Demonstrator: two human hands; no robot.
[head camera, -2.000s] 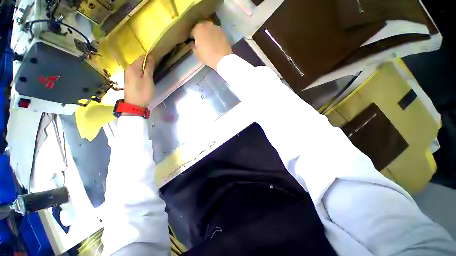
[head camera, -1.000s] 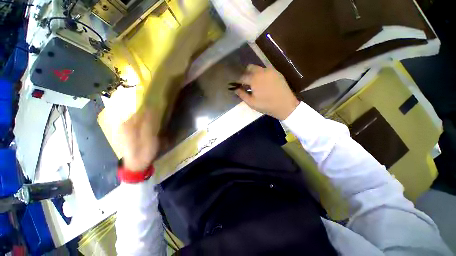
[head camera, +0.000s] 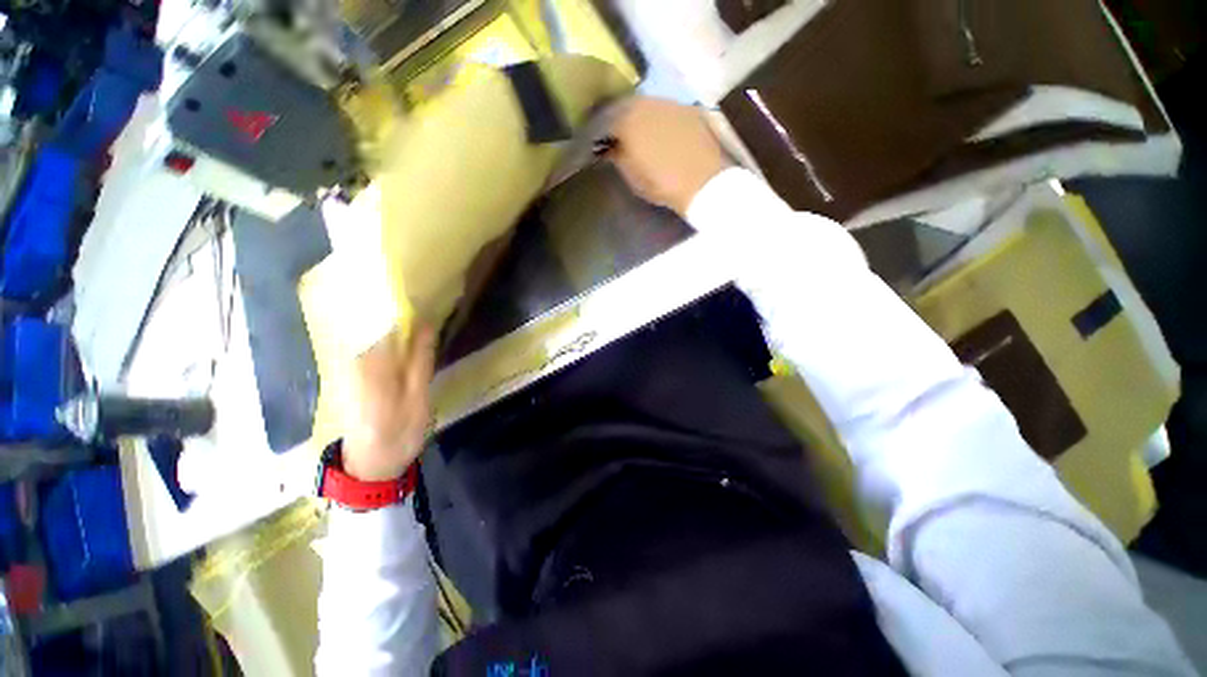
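Note:
A large floppy beige-yellow bag panel (head camera: 457, 192) lies folded and raised over the machine table, with a black patch (head camera: 535, 102) on its upturned side. My left hand (head camera: 387, 397) grips its near left edge. My right hand (head camera: 669, 148) is at the panel's far right edge, with a small dark tool, perhaps thread snips (head camera: 605, 146), between the fingers. Whether it also touches the panel is unclear. The grey machine head (head camera: 258, 119) with a red mark stands at the panel's left; its needle area is blurred.
A dark shiny mat (head camera: 582, 238) lies under the panel, behind the table's marked front strip (head camera: 530, 360). Brown pieces (head camera: 874, 106) with shiny strips lie at the upper right. A beige panel stack (head camera: 1125, 384) with a brown pocket is at the right. Blue bins (head camera: 40, 212) are at far left.
My left hand has pulled the panel toward me, and it has turned over to show the black patch. My right hand came near over the mat, then moved back up to the panel's edge.

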